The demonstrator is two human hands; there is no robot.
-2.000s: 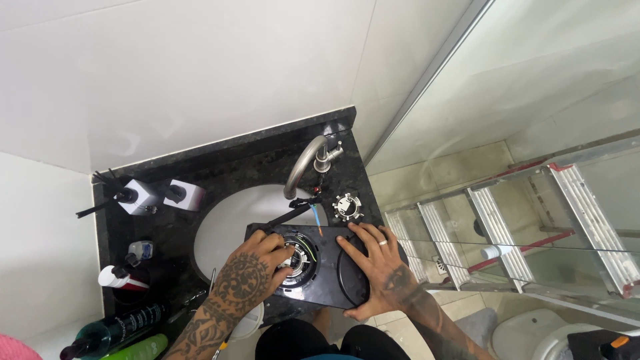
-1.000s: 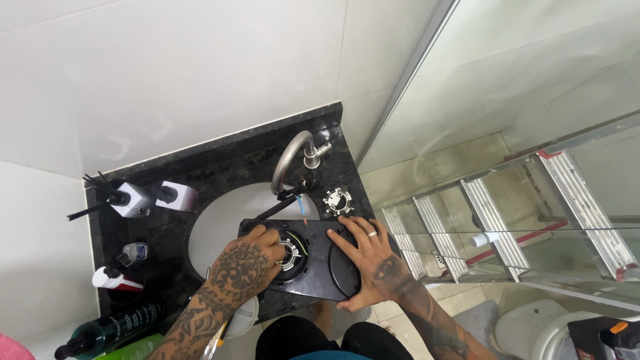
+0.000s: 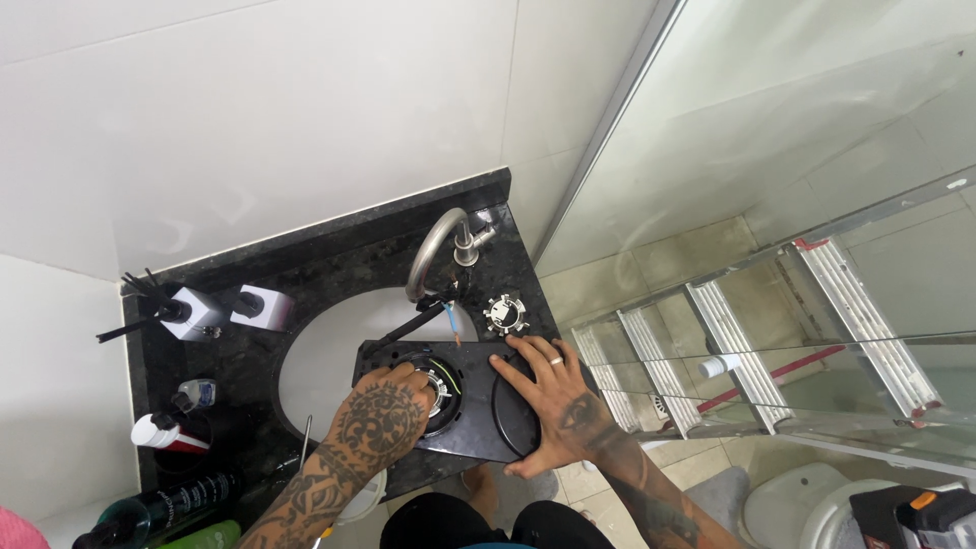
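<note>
A black rectangular fixture plate (image 3: 476,366) lies across the front of the sink and counter, with two round openings. My left hand (image 3: 396,396) has its fingers curled at the left opening, on a silvery toothed ring (image 3: 440,393) beside a green-yellow wire; whether they grip it is hidden. My right hand (image 3: 545,412) is spread over the plate's right end, thumb at the front edge and fingers at the back edge. From the plate's back left a black cable (image 3: 412,328) runs toward the tap, near a blue wire (image 3: 451,316). A second toothed metal ring (image 3: 505,314) lies on the counter.
Behind the plate are a white oval sink (image 3: 313,358) and a curved metal tap (image 3: 431,255). Reed diffuser bottles (image 3: 194,313) and several toiletry bottles stand at left on the black stone counter (image 3: 252,381). At right are a glass panel, an aluminium stepladder (image 3: 724,335) and a toilet (image 3: 793,503).
</note>
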